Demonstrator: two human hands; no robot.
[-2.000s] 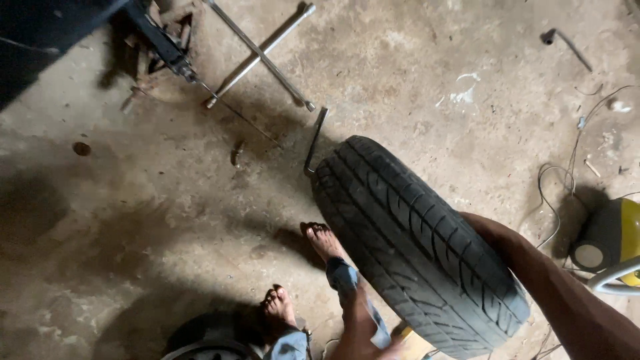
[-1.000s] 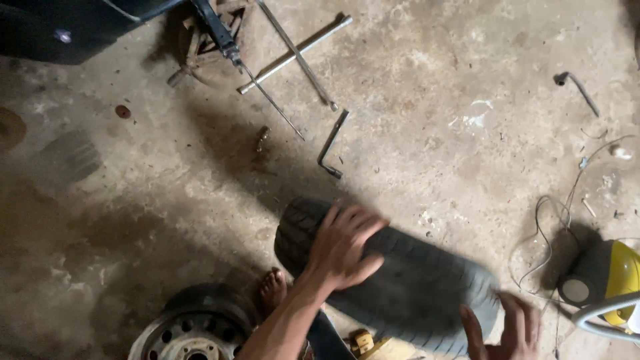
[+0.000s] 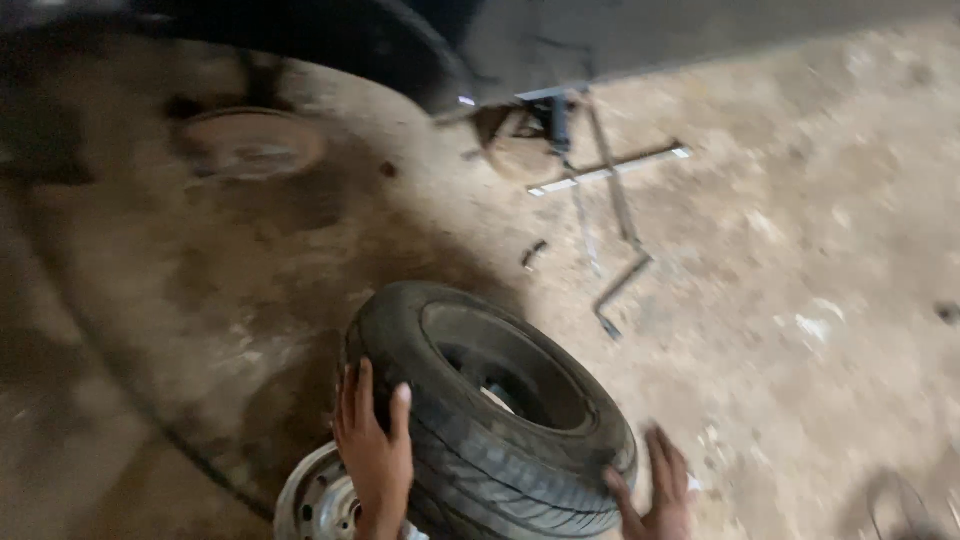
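A black car tyre on a wheel rim [image 3: 480, 442] stands tilted on the concrete floor, with the inner side of its rim facing up and away. My left hand [image 3: 375, 442] lies against the tread at the tyre's left side, fingers spread. At the right edge of the tyre is my right hand [image 3: 656, 484], fingers apart and slightly blurred; whether it touches the rubber I cannot tell. Partly hidden behind my left wrist, a silver steel wheel [image 3: 311, 487] shows at the bottom.
Along the top runs a dark car body [image 3: 660, 37], with a brake disc or drum [image 3: 251, 142] beneath it. A jack [image 3: 559, 127] stands under its edge. A cross-shaped wheel wrench [image 3: 615, 187] and an L-shaped wrench [image 3: 622, 285] lie on the floor. A dark hose or cable [image 3: 150, 409] crosses the left.
The tyre has turned so that its rim opening shows, where earlier mainly tread showed. My left hand has moved onto its left side. The view has swung toward the car.
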